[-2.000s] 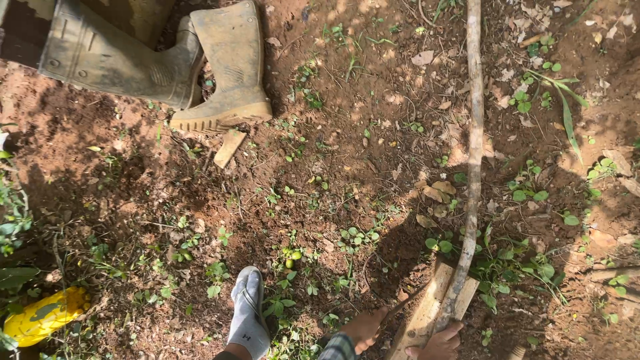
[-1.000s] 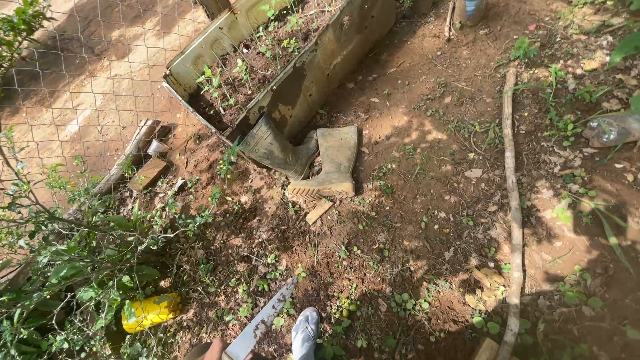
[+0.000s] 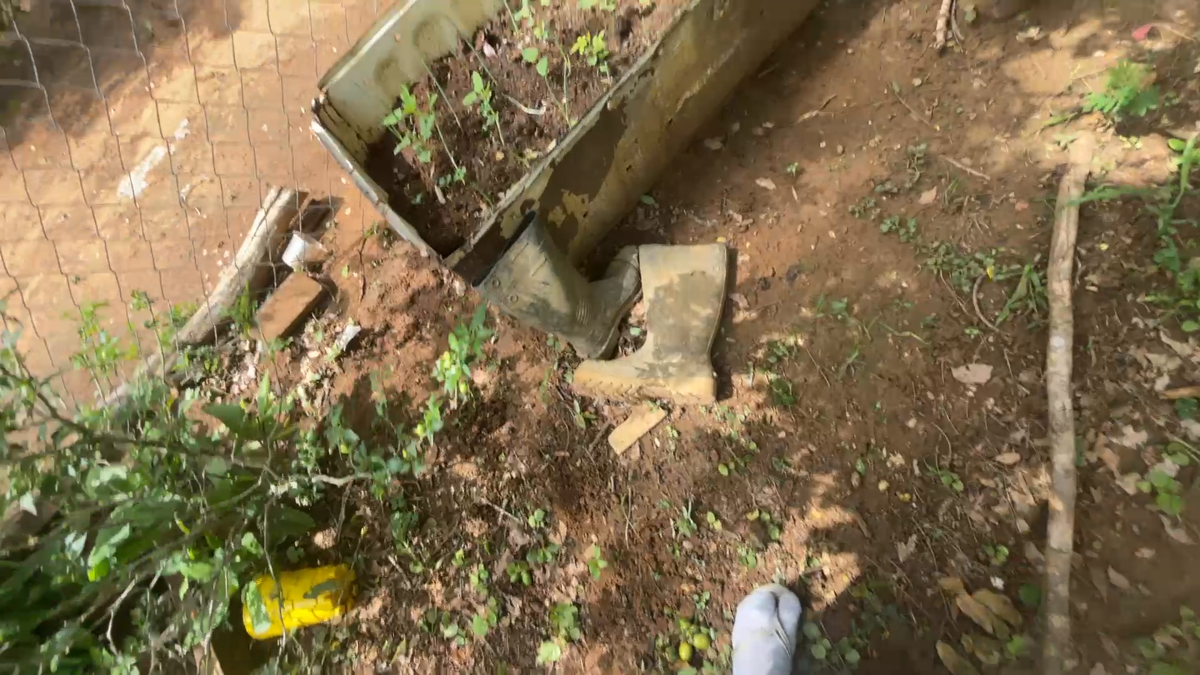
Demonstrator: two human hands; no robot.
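Observation:
Neither my left hand nor my right hand shows in the head view now. A long, peeled-looking wooden pole [image 3: 1061, 375] lies on the soil at the right, its lower end cut off by the frame. A pair of muddy rubber boots lies near the middle: one boot [image 3: 680, 319] has its sole toward me, and the other boot [image 3: 553, 291] leans against a planter. Just below them is a small flat piece of wood [image 3: 637, 428]. My foot in a grey split-toe sock [image 3: 766, 630] shows at the bottom edge.
A long metal planter [image 3: 647, 141] with soil and seedlings stands behind the boots. Wire mesh fence [image 3: 187, 141] runs at the upper left, near a log [image 3: 239, 267] and a brick [image 3: 290, 306]. A leafy bush [image 3: 169, 478] and a yellow container [image 3: 300, 600] are at the lower left.
The hand holding a long flat blade at the bottom one second ago has left the view. Two seconds ago both hands were at the pole's lower end. The view has shifted.

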